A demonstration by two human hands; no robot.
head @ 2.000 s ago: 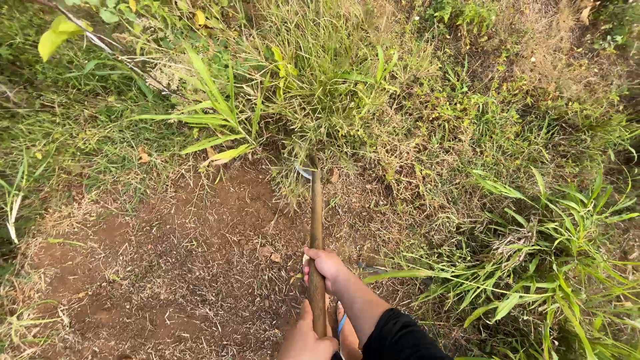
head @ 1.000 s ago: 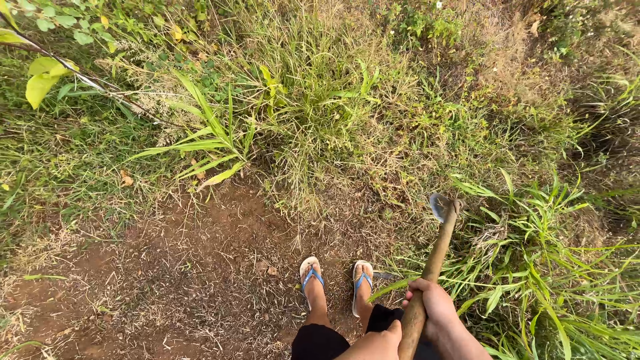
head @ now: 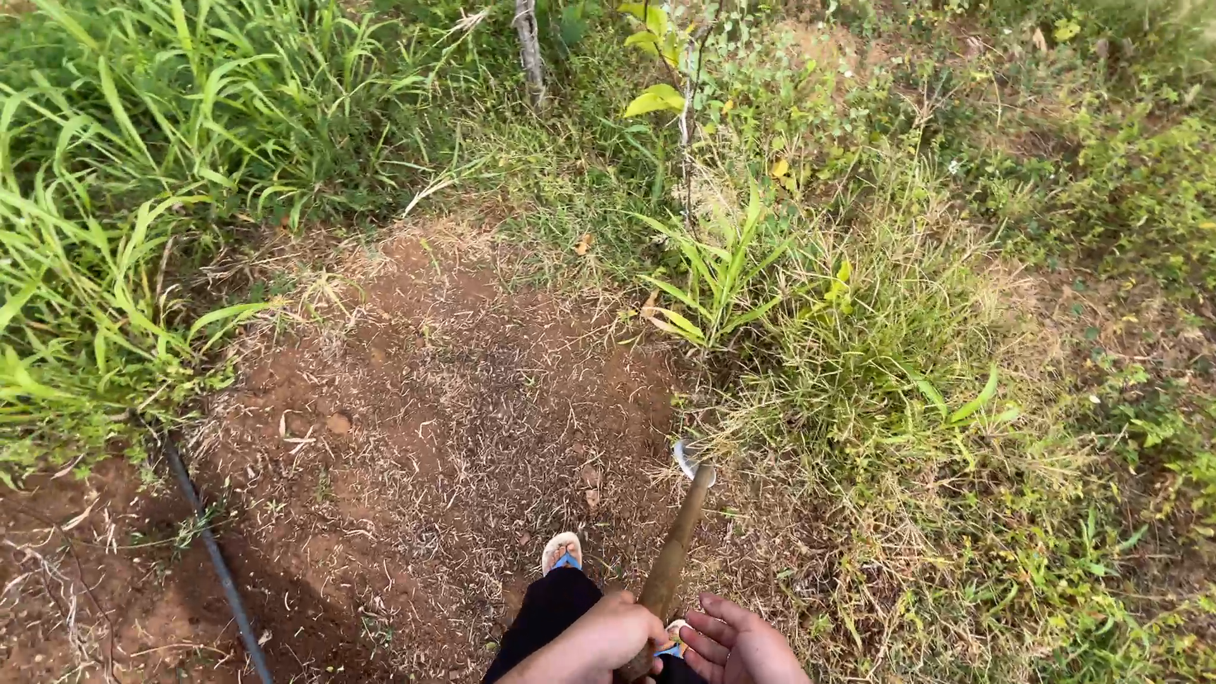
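Observation:
My left hand (head: 616,629) grips the lower part of a long wooden handle (head: 676,549) near the bottom of the view. Just right of that handle is my right hand (head: 746,644), palm up with its fingers loosely curled and apart, holding nothing. At the far end of the handle a metal blade (head: 686,460), likely a hoe's, lies at the border between bare soil and a grass clump (head: 855,380). The blade is partly hidden by dry stems.
Reddish soil (head: 418,427) with dry clippings spreads ahead of my sandalled foot (head: 562,551). A black hose or pipe (head: 217,560) runs along the lower left. Tall grass (head: 171,123) grows at upper left, and a thin trunk (head: 529,47) stands at the top.
My right hand has come off the handle, which it held one second ago. The blade has left the long-leaved grass at the right. The view has swung left, and my feet are apart.

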